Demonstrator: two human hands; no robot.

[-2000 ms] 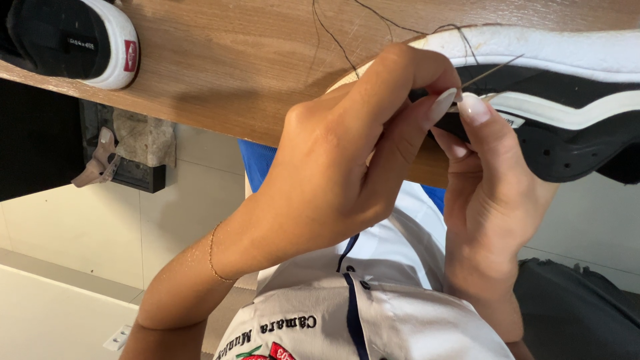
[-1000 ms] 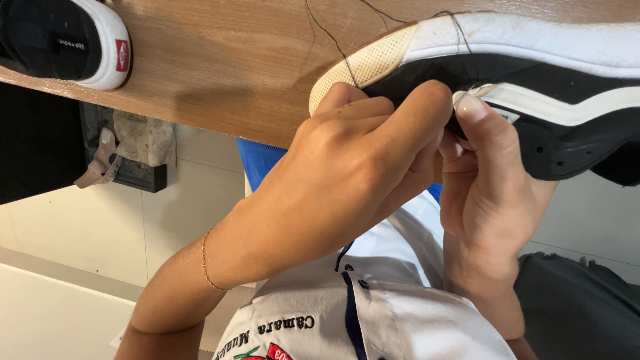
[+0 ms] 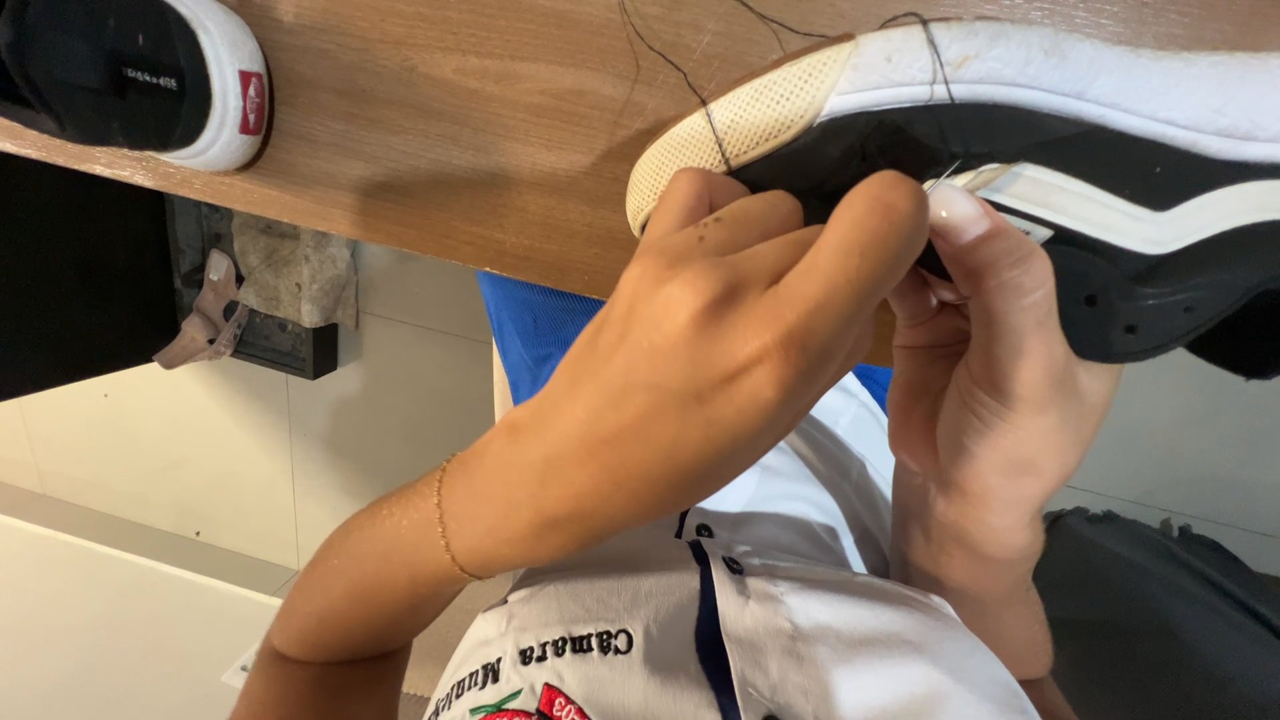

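A black sneaker (image 3: 890,145) with a white side stripe, white sidewall and cream textured toe lies at the table edge. My right hand (image 3: 1000,340) grips its upper, thumb beside the stripe. A thin needle (image 3: 943,177) shows between that thumb and my left index finger. My left hand (image 3: 720,310) is curled against the upper near the toe; its thumb and fingertips are hidden, so what it holds cannot be told. Dark thread (image 3: 705,100) runs over the toe, and another loop of thread (image 3: 935,60) crosses the white sidewall.
Another black sneaker (image 3: 130,80) with a white sole and red heel tab stands at the left of the wooden table (image 3: 450,130). Below the table edge are a dark tray (image 3: 285,350) with a cloth (image 3: 290,265) and a foot in a clear-strapped sandal (image 3: 205,325).
My left hand's curled fingers have come down against the shoe near the toe, which they covered two seconds ago. Less of the needle shows than then. My right hand has stayed on the shoe.
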